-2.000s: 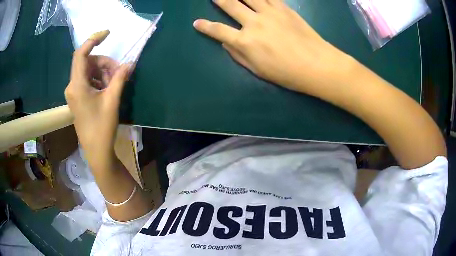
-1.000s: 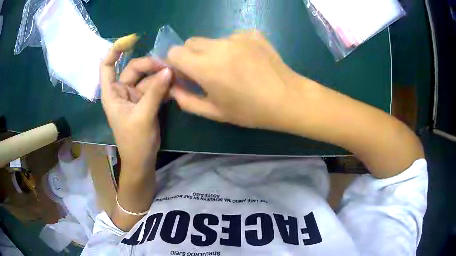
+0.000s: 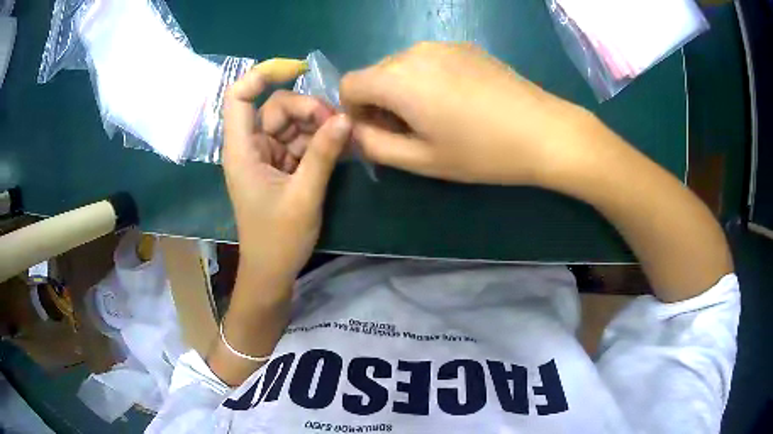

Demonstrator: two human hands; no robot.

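A small clear zip-lock bag (image 3: 323, 78) is held between my two hands above the green table (image 3: 441, 222). My left hand (image 3: 284, 144) pinches it between thumb and fingers; the index finger has a yellow covering and points up and right. My right hand (image 3: 441, 114) pinches the bag from the right, its fingertips touching the left thumb. The bag is mostly hidden by the fingers; I cannot tell whether anything is in it. A stack of whitish zip-lock bags (image 3: 140, 80) lies on the table left of my left hand.
A second stack of bags with a pink edge (image 3: 631, 30) lies at the upper right. A cream padded bar (image 3: 63, 237) is at the left table edge. Below it are cardboard (image 3: 188, 297), white crumpled material and a roll. A pale tray edge (image 3: 7, 42) shows far left.
My left hand has left the bag stack and moved right. My right hand has come over to meet it, and both now pinch one small bag. The view has shifted somewhat.
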